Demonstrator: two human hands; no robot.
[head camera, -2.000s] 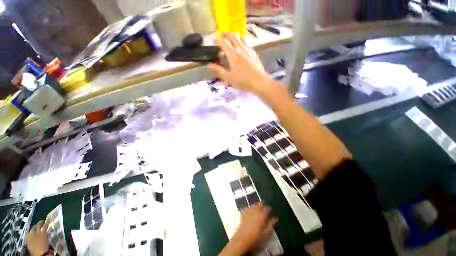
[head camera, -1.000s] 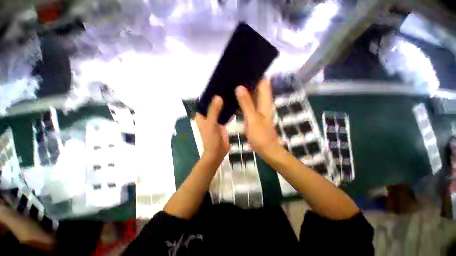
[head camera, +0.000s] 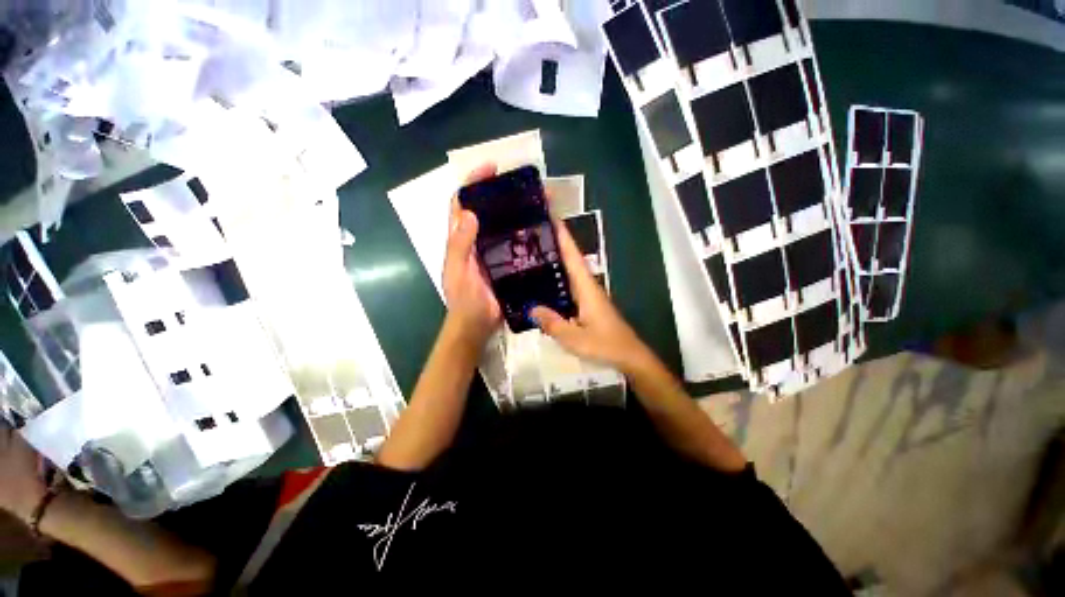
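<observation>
A dark smartphone with a lit video screen is held upright over the working sheet, near the middle of the view. My left hand grips its left edge. My right hand holds its right and lower edge, with the thumb on the lower screen. The receiving sheet lies under the phone and hands, mostly hidden; pale grey rectangles show below, and a black piece shows at the phone's right.
A fanned stack of sheets with black squares lies at right, beside a narrow black-square strip. Crumpled white liner covers the back left. A pale sheet stack lies left. Another person's arm shows at bottom left.
My right hand first reached to the shelf by a dark object. Both hands then held the phone, its screen dark. The phone is now lower and nearer me, and its screen is lit.
</observation>
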